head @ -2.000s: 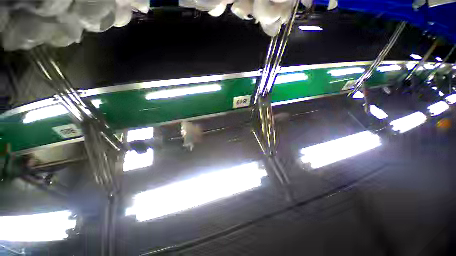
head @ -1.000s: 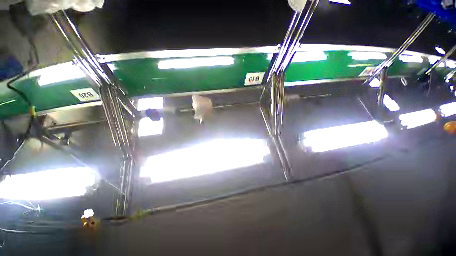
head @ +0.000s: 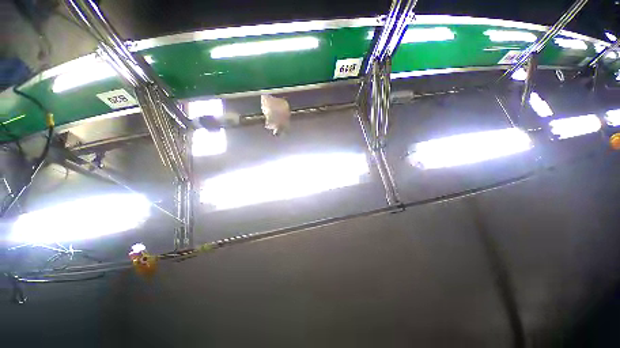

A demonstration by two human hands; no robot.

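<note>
Neither of my hands is in the picture. A green belt or panel strip [head: 272,64] with pale edges curves across the upper part of the view. White number labels sit on it, one at the centre right [head: 347,67] and one at the left [head: 116,99]. A pale, crumpled-looking piece [head: 275,113] is beside a thin rail below the strip; what it is I cannot tell. No camera unit can be made out.
Metal posts stand at the left [head: 160,126] and centre [head: 378,95]. Bright lamps [head: 289,178] glare below the strip. A thin dark cable or rail [head: 306,225] crosses lower down. A small orange thing [head: 143,263] is at lower left. Loose wires [head: 54,250] show at far left.
The view has shifted, so the strip, posts and lamps sit higher in the picture. The heaped white pieces and the blue at the top have left view. The orange thing at lower left has come into view.
</note>
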